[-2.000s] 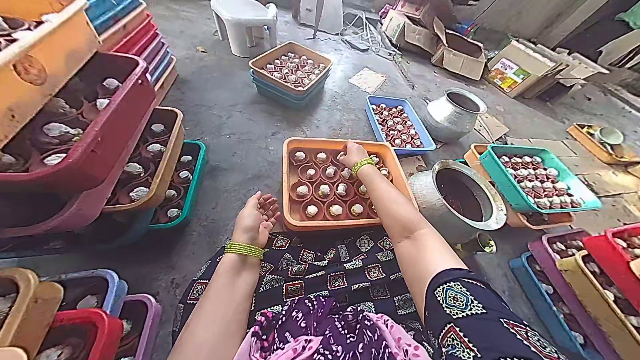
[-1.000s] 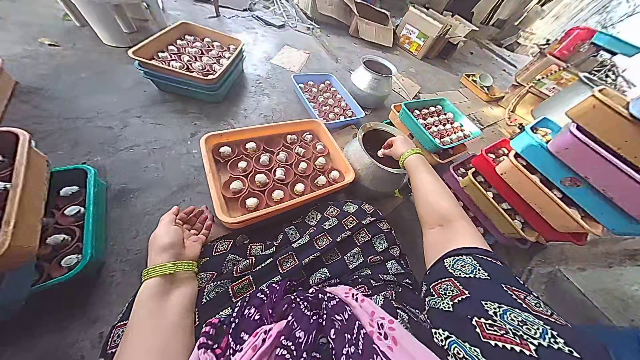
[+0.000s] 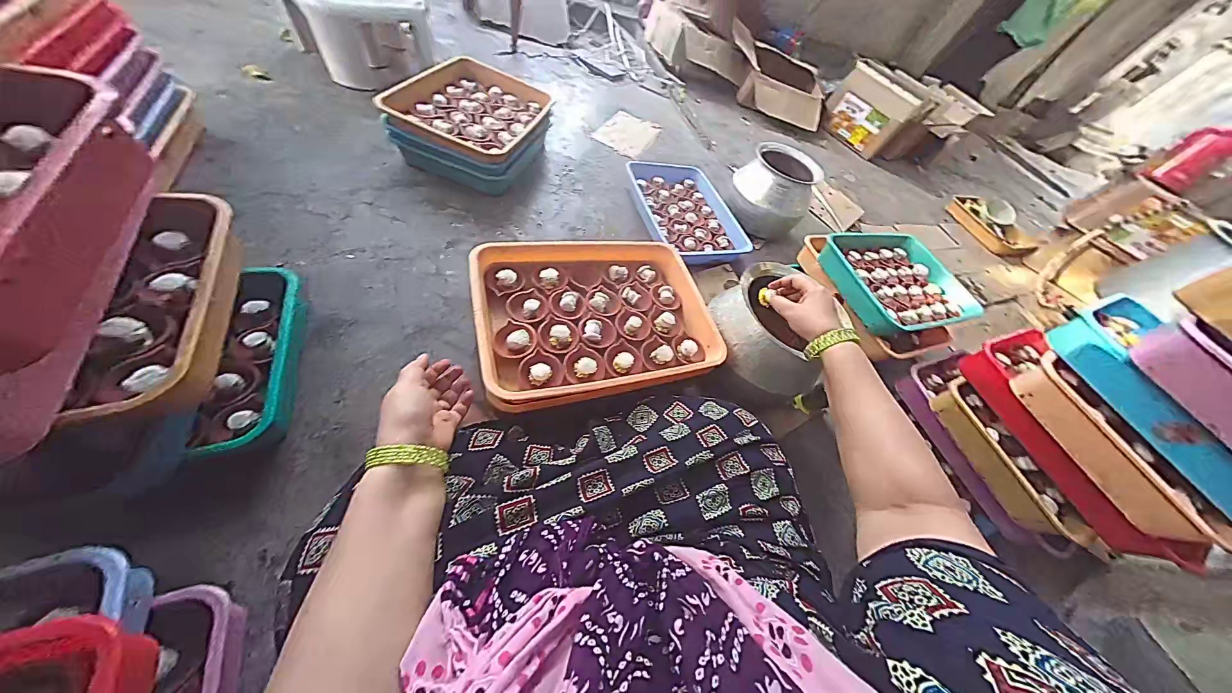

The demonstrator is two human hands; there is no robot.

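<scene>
An orange plastic tray (image 3: pixel 481 318) lies on the floor in front of my knees, holding rows of reddish-brown cups with small white lumps (image 3: pixel 586 367) in them. Beyond its right side, my right hand (image 3: pixel 807 306) pinches a small yellow-and-white piece (image 3: pixel 766 296) over the mouth of a round metal pot (image 3: pixel 746 337) with dark contents. My left hand (image 3: pixel 426 402), palm up with fingers loosely curled, holds nothing near the tray's lower left corner. Both wrists wear green bangles.
Stacked trays with similar cups stand at left (image 3: pixel 231 289) and right (image 3: pixel 1088 462). Beyond my tray are an orange tray on blue ones (image 3: pixel 472 164), a blue tray (image 3: pixel 640 207), a second metal pot (image 3: pixel 770 197), a teal tray (image 3: pixel 866 298) and cardboard boxes (image 3: pixel 782 91).
My right hand was over the orange tray two seconds ago and is now at the pot, holding a small piece. The view turned right and then back left.
</scene>
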